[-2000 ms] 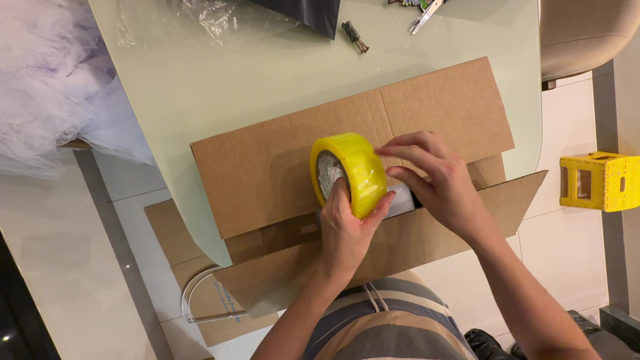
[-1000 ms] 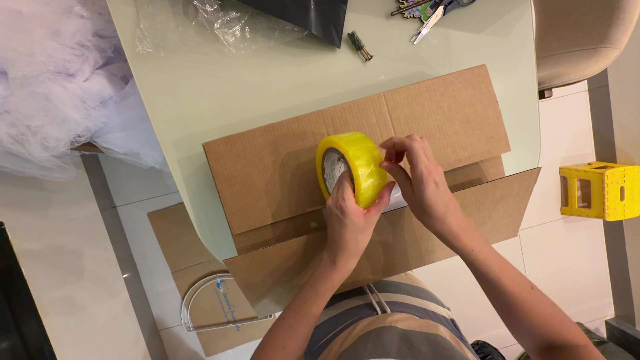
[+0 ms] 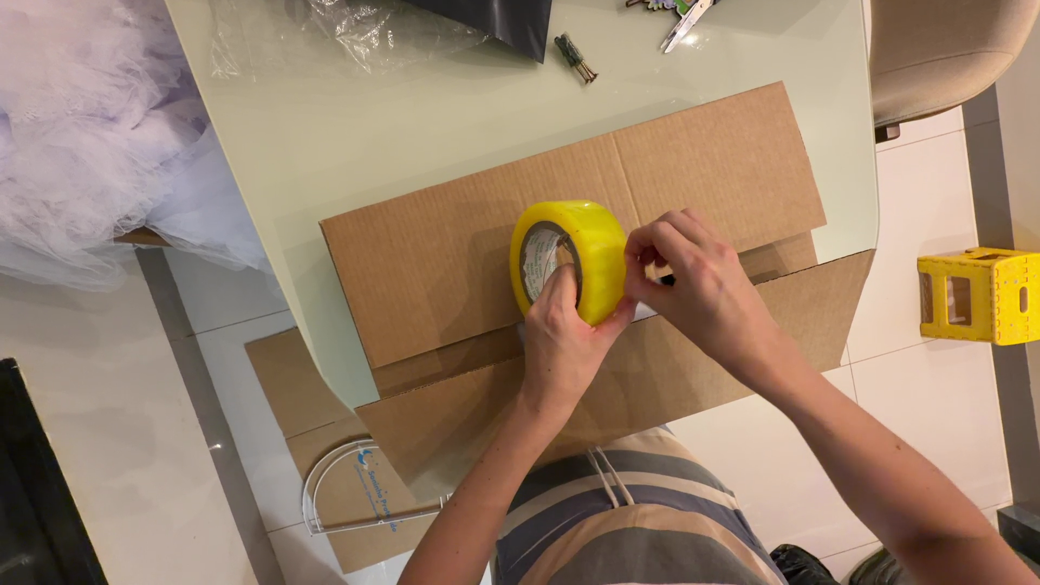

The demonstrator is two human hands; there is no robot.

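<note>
A large roll of yellowish packing tape stands tilted in my left hand, whose fingers reach into its cardboard core while the thumb rests on the outer edge. The fingertips of my right hand pinch together at the roll's right side; whether they hold the tape's end cannot be told. Beneath both hands lies a cardboard box with two long flaps spread open. Something white and a small dark spot show in the gap between the flaps, mostly hidden by my hands.
On the glass-topped table are clear plastic wrap, a dark bag, screws and scissors. White tulle is at left. A yellow step stool and chair stand right. Cardboard and a white wire frame lie lower left.
My right fingertips have closed in toward the roll's right side and are bent more tightly. My left hand keeps hold of the tape roll over the box throughout.
</note>
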